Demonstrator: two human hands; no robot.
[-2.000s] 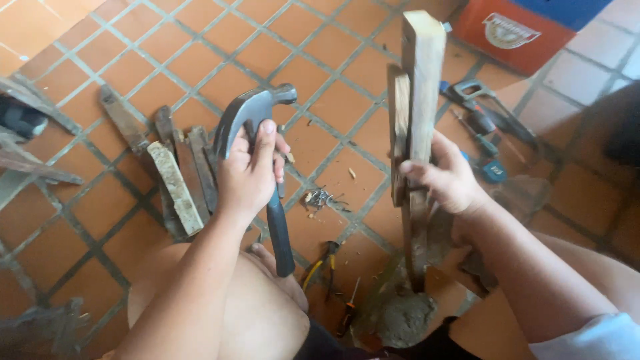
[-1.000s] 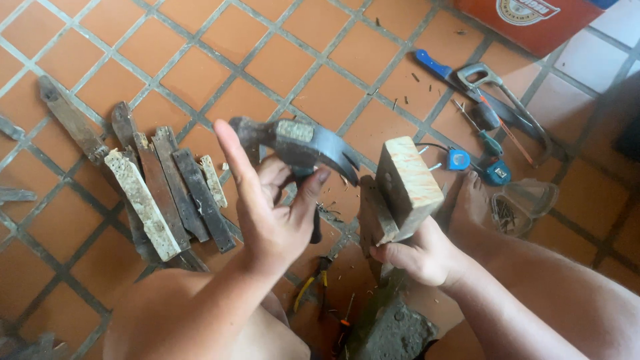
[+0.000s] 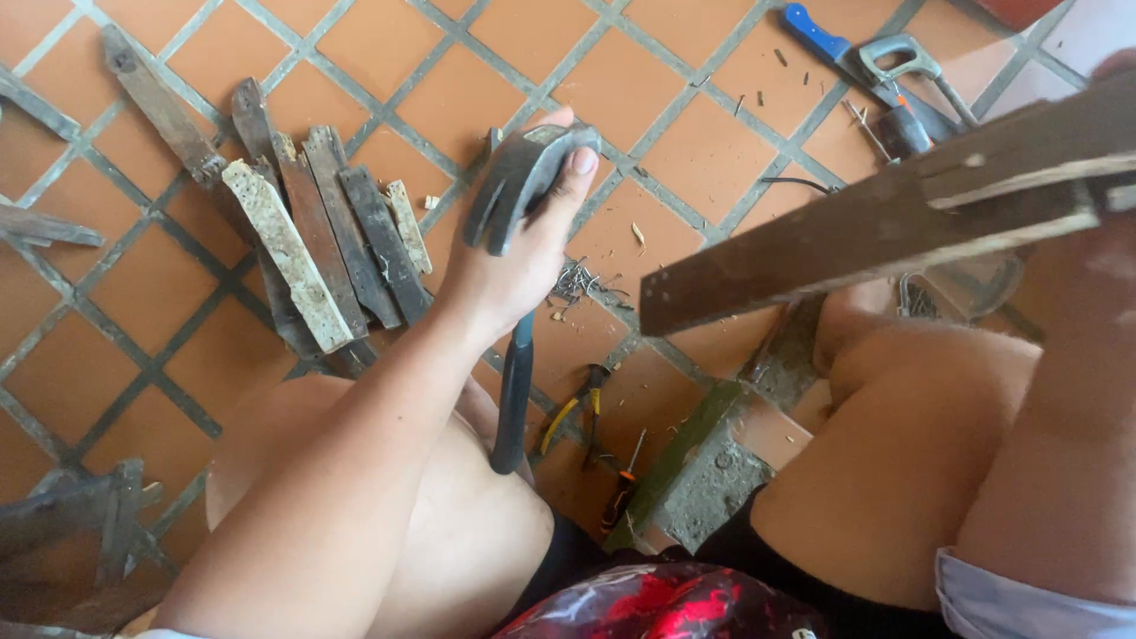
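My left hand (image 3: 524, 231) grips a claw hammer (image 3: 512, 390) close under its steel head, with the dark handle hanging down over my thigh. At the right edge my right hand (image 3: 1114, 257), partly hidden and blurred, holds a long dark wooden piece (image 3: 799, 248) made of joined strips. Its narrow end points left over the floor, apart from the hammer. A small pile of nails (image 3: 577, 280) lies on the tiles between the hammer and the wood.
Old wood strips (image 3: 293, 257) lie at left. Yellow-handled pincers (image 3: 581, 408), a screwdriver (image 3: 626, 484) and a concrete block (image 3: 714, 484) are between my legs. A blue-handled saw (image 3: 816, 35) and a hacksaw (image 3: 905, 58) lie upper right, with a clear plastic container (image 3: 976, 284) of nails below.
My right hand has moved right with the wood, which has swung from upright to slanting across the view. The hammer's handle now hangs down in plain view.
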